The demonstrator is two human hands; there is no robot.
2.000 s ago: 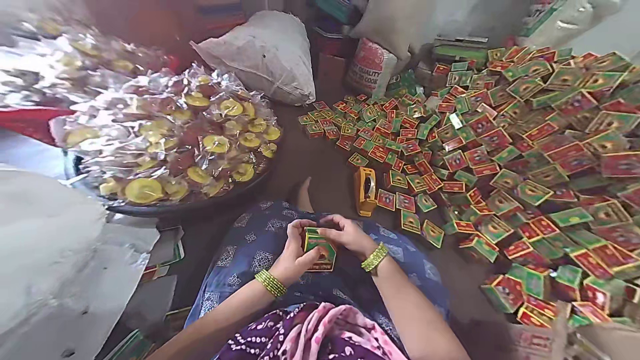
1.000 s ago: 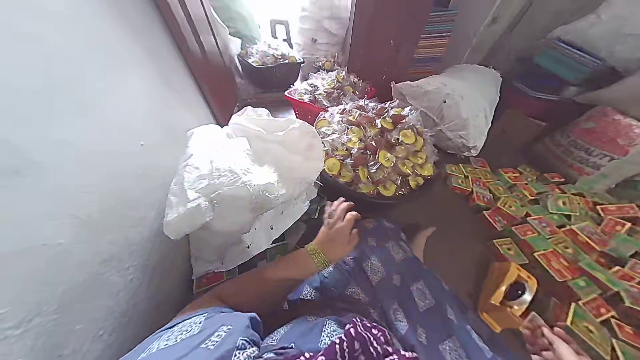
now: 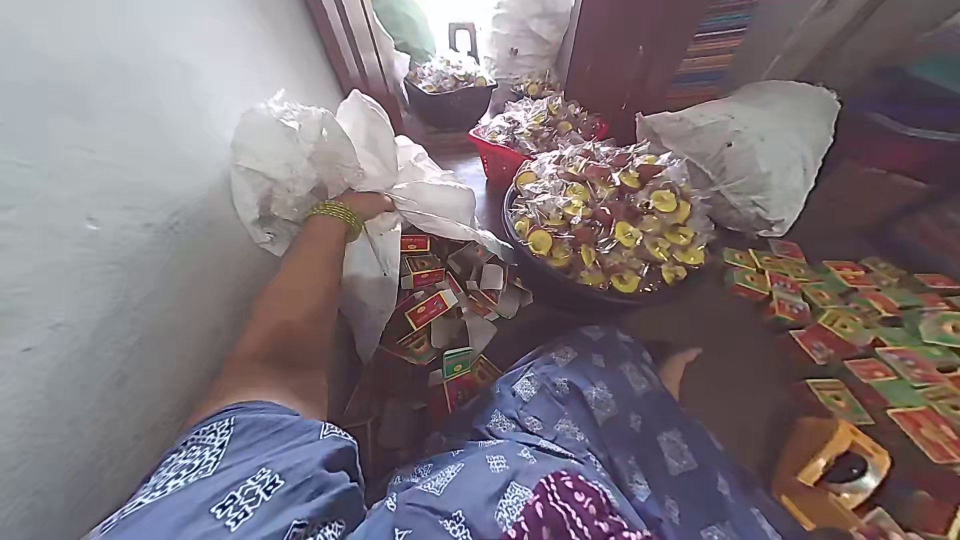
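Note:
My left hand (image 3: 364,208), with green bangles at the wrist, grips a white plastic sack (image 3: 300,165) beside the wall and holds its side up. Under the sack's raised edge lie several small printed cardboard boxes (image 3: 431,309), some with open flaps. My right hand (image 3: 881,525) shows only as blurred fingertips at the bottom right edge, just below a yellow tape dispenser (image 3: 802,480); whether it holds anything is hidden. To the right, many red and green printed boxes (image 3: 911,364) are spread on the floor.
A dark tub (image 3: 525,262) of plastic-wrapped items with yellow discs stands ahead, a red basket (image 3: 499,161) and a dark basin (image 3: 450,105) of similar packets behind it. A full white sack (image 3: 757,150) leans beside the tub. The wall (image 3: 135,225) borders the left.
Two seconds ago both hands held a small box over the lap; they have parted. My left hand has reached to the white sack and lifted it, uncovering boxes. The view has swung left.

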